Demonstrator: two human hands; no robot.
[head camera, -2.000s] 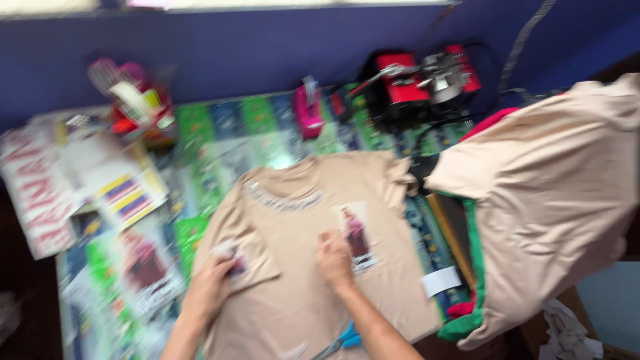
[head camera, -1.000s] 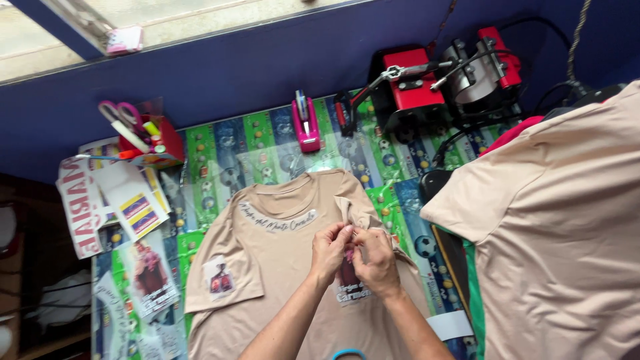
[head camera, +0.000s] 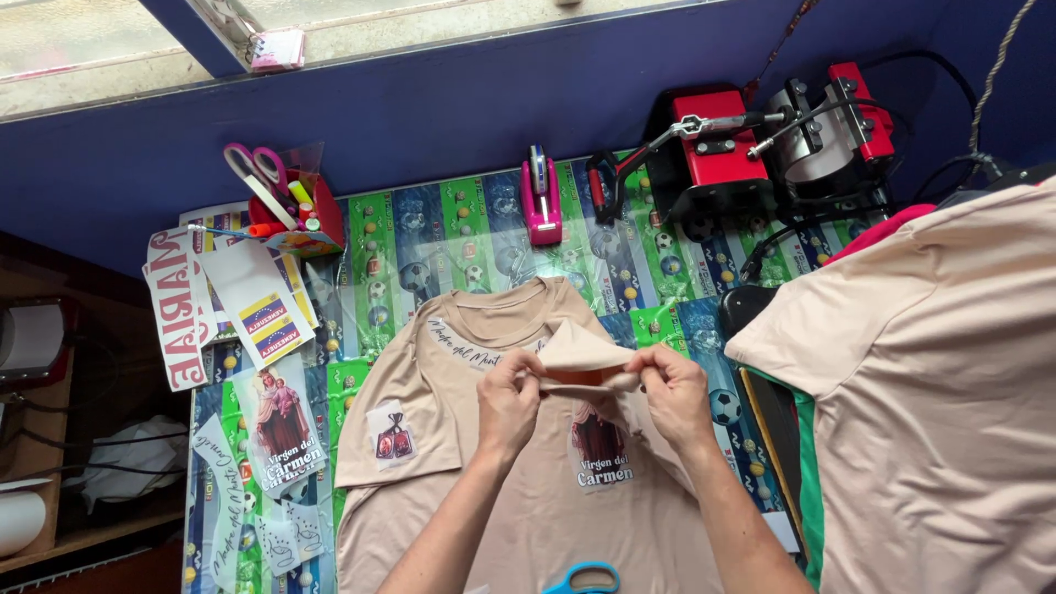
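Observation:
A beige T-shirt (head camera: 520, 528) lies on the table, its neckline toward the wall. My left hand (head camera: 510, 404) and my right hand (head camera: 675, 392) pinch the hem of its right-side sleeve (head camera: 582, 351), raised and spread so the cuff gapes between them. On the chest below is a printed religious figure (head camera: 600, 445) with lettering, partly covered by the sleeve. A script lettering strip (head camera: 462, 345) curves under the collar. The flat left-side sleeve bears a small clear film with a dark red motif (head camera: 394, 436). Blue scissor handles (head camera: 584, 577) show at the bottom edge.
Printed transfer sheets (head camera: 285, 425) and papers (head camera: 256, 305) lie at left, near a red holder (head camera: 330, 223) with scissors and markers. A pink tape dispenser (head camera: 542, 206) and a red-and-black mug press (head camera: 718, 148) stand by the wall. More beige fabric (head camera: 940, 371) covers the right side.
Two seconds ago my left hand was at the left-side sleeve; one second ago both hands were together at the right-side sleeve. Now they are apart, with the cuff stretched between them.

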